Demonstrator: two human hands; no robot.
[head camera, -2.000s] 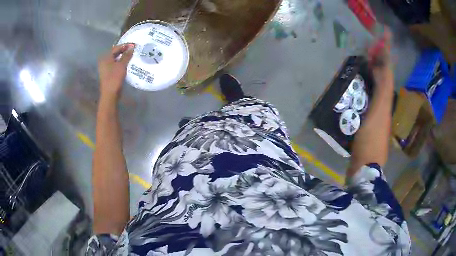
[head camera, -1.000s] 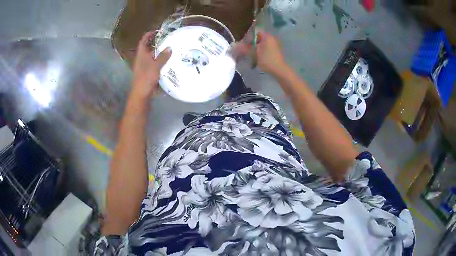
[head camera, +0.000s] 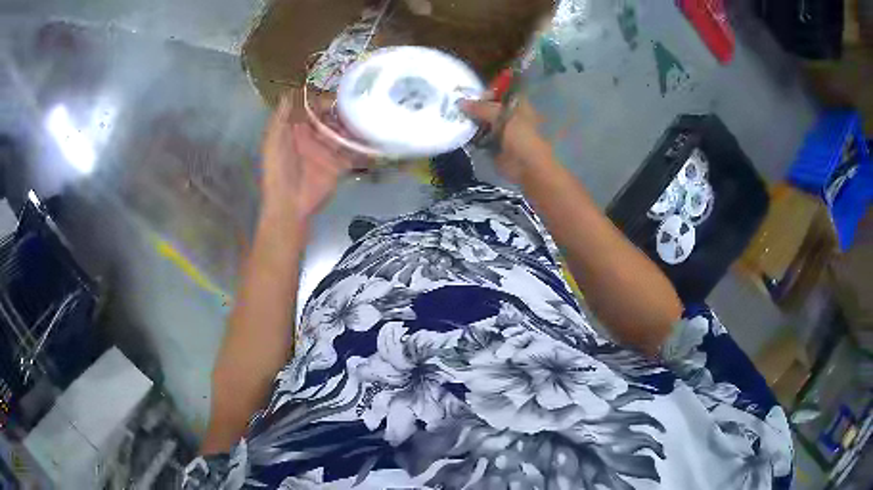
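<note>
A white component reel (head camera: 412, 100) is held up in front of me, tilted, its face bright and its labels washed out. My right hand (head camera: 503, 129) grips its right edge, and the orange-red handle of scissors (head camera: 502, 84) shows at the same hand. My left hand (head camera: 311, 158) is at the reel's lower left, beside a thin clear rim or loop around that side. Its fingertips are partly hidden and blurred, so I cannot tell whether it grips the reel.
A brown cardboard box (head camera: 278, 57) is behind the reel. A black tray (head camera: 723, 225) with several white reels (head camera: 676, 239) is on the floor at right. Blue bins (head camera: 831, 163) and cardboard boxes (head camera: 790, 225) are beyond it. A white box (head camera: 91, 412) is at lower left.
The reel has moved from the left towards the middle and tilted. My right hand has come in from the far right and taken hold of its right edge. My left hand has shifted below its left side.
</note>
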